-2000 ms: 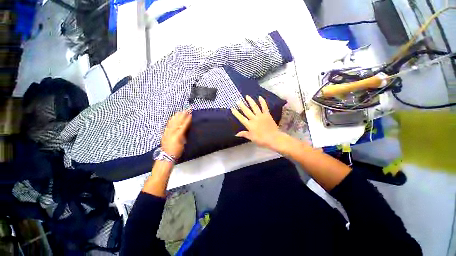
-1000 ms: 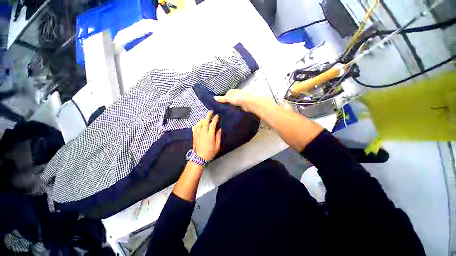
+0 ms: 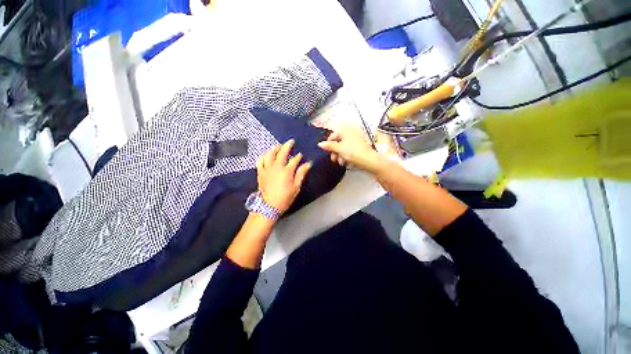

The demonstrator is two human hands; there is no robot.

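A black-and-white checked jacket [image 3: 149, 180] with a navy trim band lies over a dark padded board [image 3: 207, 221]. Its sleeve with a navy cuff [image 3: 323, 68] points up and right. A small dark flap [image 3: 230, 149] lies on the checked body. My left hand [image 3: 278, 178], with a watch at the wrist, lies on the navy trim with fingers spread. My right hand [image 3: 349, 148] pinches the edge of the navy trim near the board's right end. The steam iron [image 3: 422, 104] with its yellow-orange handle stands to the right of the jacket.
The white table [image 3: 277, 31] lies under the board. Cables and a yellowish hose [image 3: 482, 31] run to the iron from the upper right. A yellow sheet [image 3: 553, 135] hangs at the right. A dark garment pile [image 3: 28, 207] is at the left. A blue bin [image 3: 104, 28] is behind.
Since two seconds ago, my right hand has gone from lying flat to pinching the trim edge. My left hand has moved right along the trim. The whole view has also shifted.
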